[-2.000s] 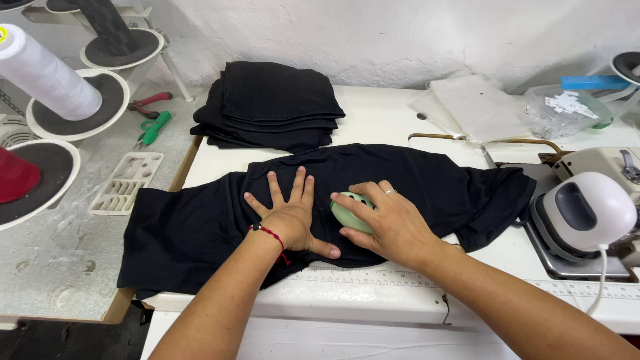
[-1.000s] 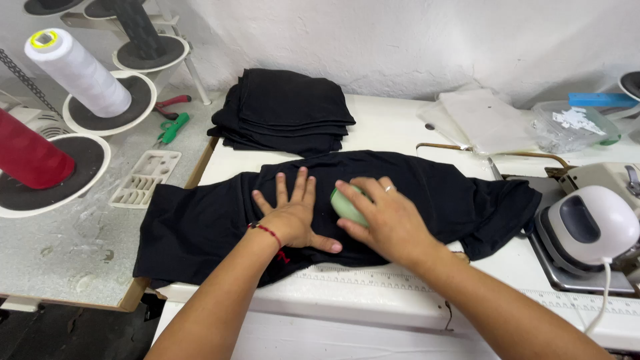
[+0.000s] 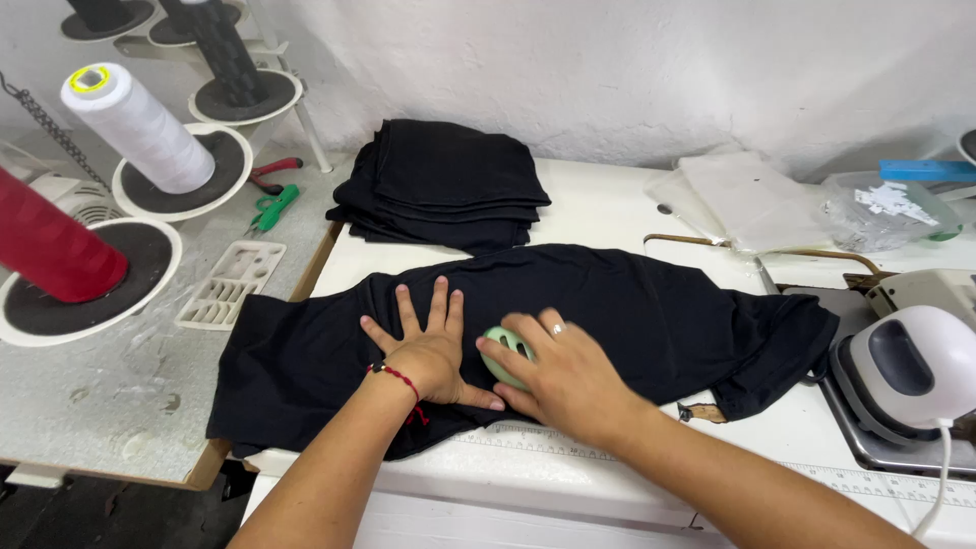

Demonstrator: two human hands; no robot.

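Observation:
A black garment (image 3: 610, 305) lies spread across the white sewing table. My left hand (image 3: 427, 354) presses flat on it with fingers spread, a red cord bracelet on the wrist. Just to the right, my right hand (image 3: 553, 374), slightly blurred and wearing a ring, grips a pale green slotted handheld tool (image 3: 507, 357) against the cloth; its underside is hidden. Behind the garment sits a stack of folded black cloth (image 3: 457, 175). A white mini heat press (image 3: 900, 366) stands at the garment's right end.
On the left table are a white thread cone (image 3: 145, 130), a red thread cone (image 3: 53, 236), green thread snips (image 3: 274, 207), red-handled pliers (image 3: 274, 171) and a white plastic tray (image 3: 232, 286). Clear plastic bags (image 3: 747, 198) and a tub of white pieces (image 3: 877, 213) lie back right. A ruler scale (image 3: 564, 442) runs along the front.
Over the last two seconds my right hand and the green tool have shifted slightly on the cloth near my left hand, which stays spread in place. The view has swung a little left.

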